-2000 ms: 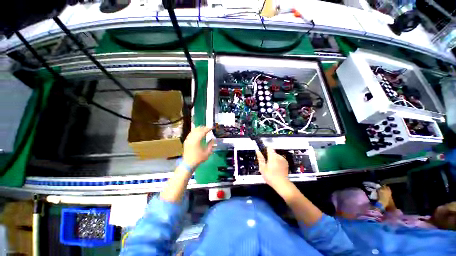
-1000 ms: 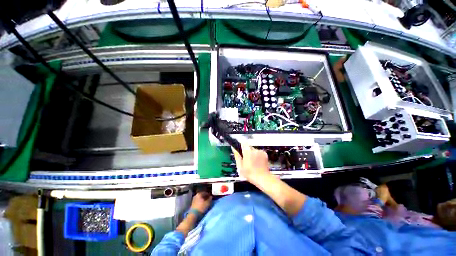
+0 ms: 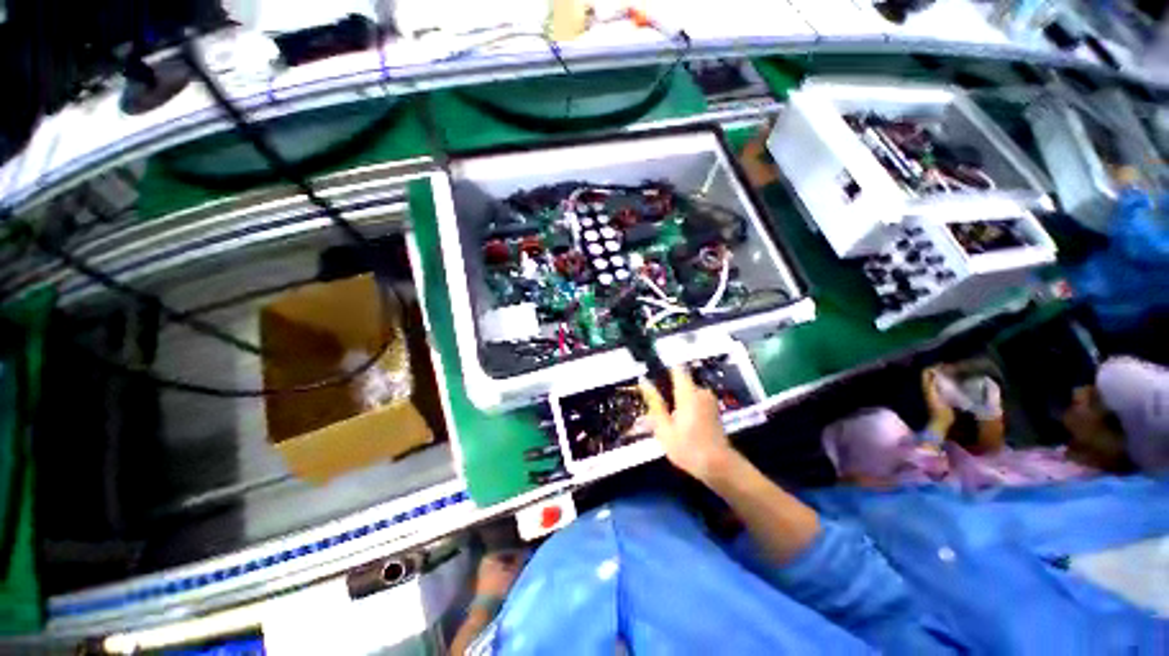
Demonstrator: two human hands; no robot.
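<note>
The large white housing (image 3: 459, 276) with a black rim lies open, its green circuit board (image 3: 551, 285) and silver round capacitors (image 3: 600, 244) showing. The white wiring box (image 3: 564, 442) on its near side has dark wires inside. My right hand (image 3: 692, 426) is over this box, around a black stick-shaped tool (image 3: 651, 359). The tool points up across the housing's near rim; its far end is blurred against the board. My left hand (image 3: 497, 572) is low, below the bench edge, small and blurred; its fingers are unclear.
An open cardboard box (image 3: 346, 429) with clear plastic stands at left, hanging black cables (image 3: 263, 147) in front. A red button (image 3: 551, 516) is on the bench edge. Another white unit (image 3: 820, 180) is at right. People in pink (image 3: 878, 446) and blue (image 3: 1135, 256) are at right.
The view has turned, tilting the bench. My left hand left the housing's near left corner and dropped below the bench edge. My right hand with the tool went left, then back toward the box's middle.
</note>
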